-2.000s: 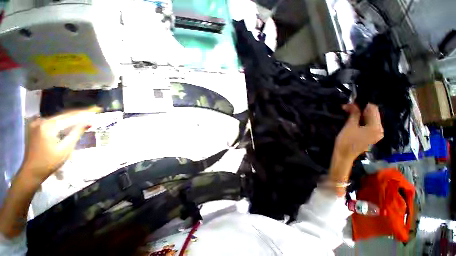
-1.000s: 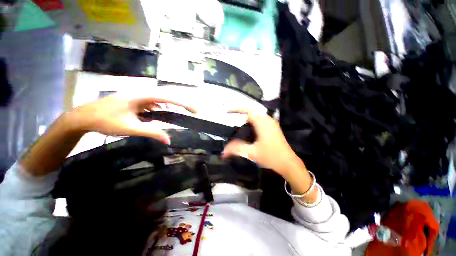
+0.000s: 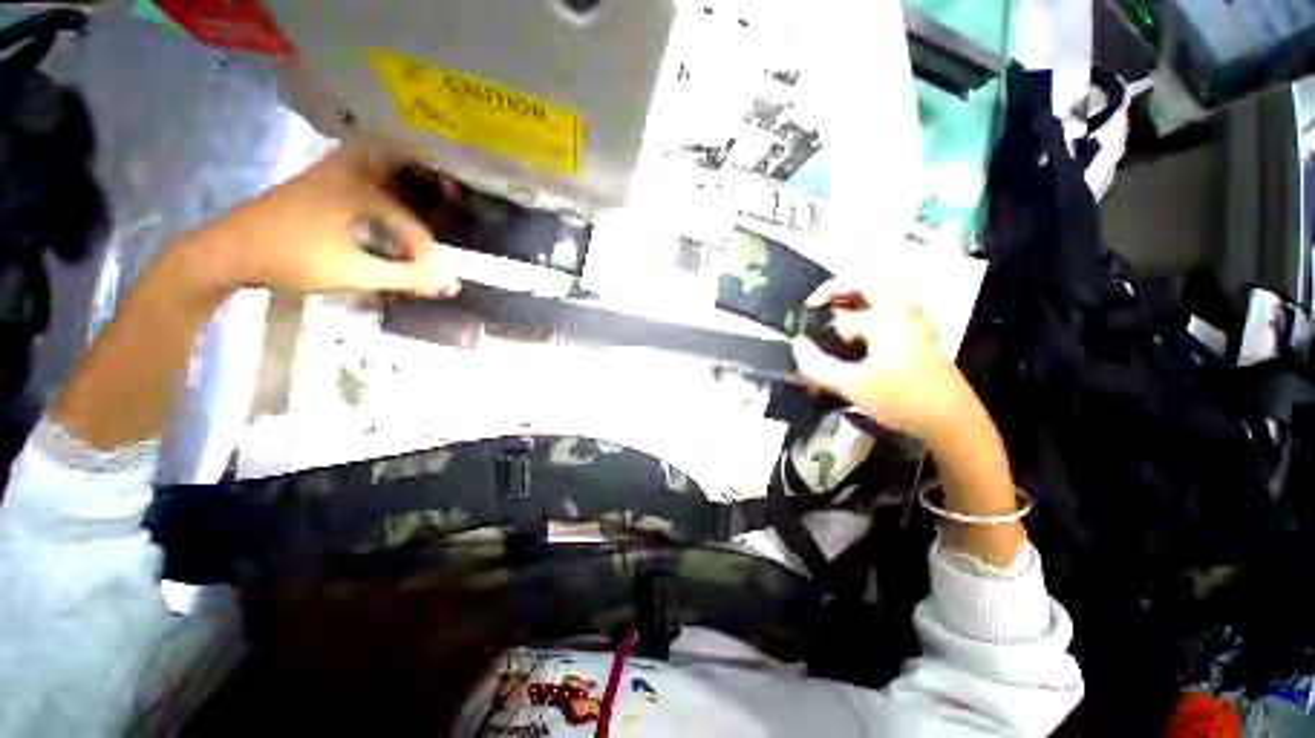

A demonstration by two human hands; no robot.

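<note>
A black webbing strap (image 3: 620, 329) is stretched between my hands, just in front of the machine head (image 3: 476, 72). My left hand (image 3: 325, 238) holds its left end near the head's lower edge; the hand is slightly blurred. My right hand (image 3: 887, 353) pinches its right end. Behind it a camouflage shoulder strap (image 3: 772, 278) lies under the white clamp area, its middle hidden. Two more camouflage straps lie nearer my body, one with a black buckle (image 3: 514, 473).
A black webbing pile (image 3: 1110, 418) fills the right side. A dark control panel (image 3: 1247, 51) is at the upper right. The green machine bed cover (image 3: 945, 137) is behind the clamp. A bit of orange cloth (image 3: 1204, 715) shows at the bottom right.
My right hand came from the webbing pile to the work area. Both hands then moved forward toward the machine head with the webbing strap, now pulled straight. The view has shifted.
</note>
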